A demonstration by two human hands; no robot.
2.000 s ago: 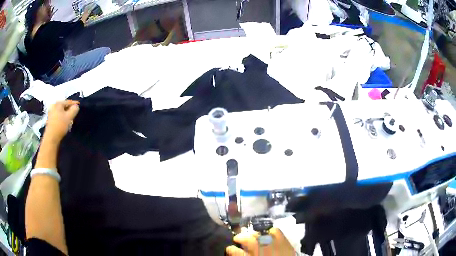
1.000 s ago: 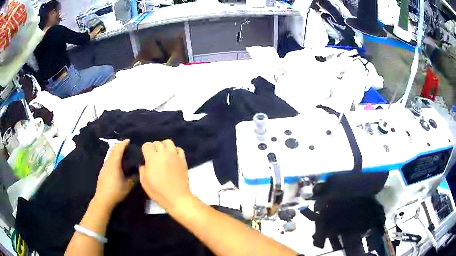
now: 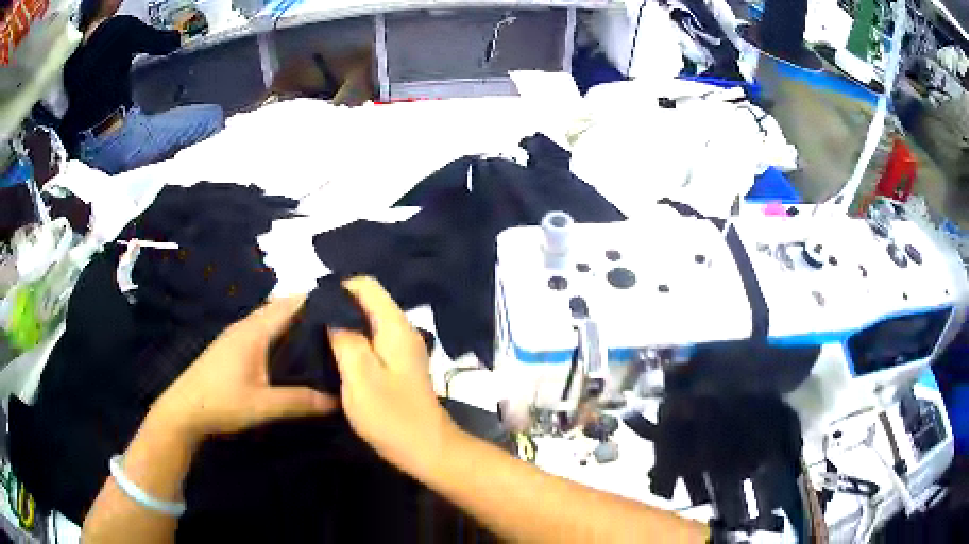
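Black garment cloth [image 3: 117, 372] is spread over the table left of the sewing machine [image 3: 659, 287]. My left hand [image 3: 234, 372], with a pale band on the wrist, holds a bunched part of the cloth between thumb and fingers. My right hand [image 3: 388, 372] grips the same bunch from the right, its fingers curled over the top edge. The hands are close together, left of the presser foot area [image 3: 579, 420]. Part of the bunch is hidden by the fingers.
More black panels [image 3: 457, 223] lie behind the hands on white cloth [image 3: 319, 133]. Black pieces [image 3: 733, 446] lie under the machine arm. A slim metal tool [image 3: 850, 485] is at the right. A person in black [image 3: 101, 80] sits at the far left.
My right hand left the needle area and joined my left hand on the cloth. Since a second ago, both hold a raised bunch, with my left hand lower. The cloth behind has shifted left.
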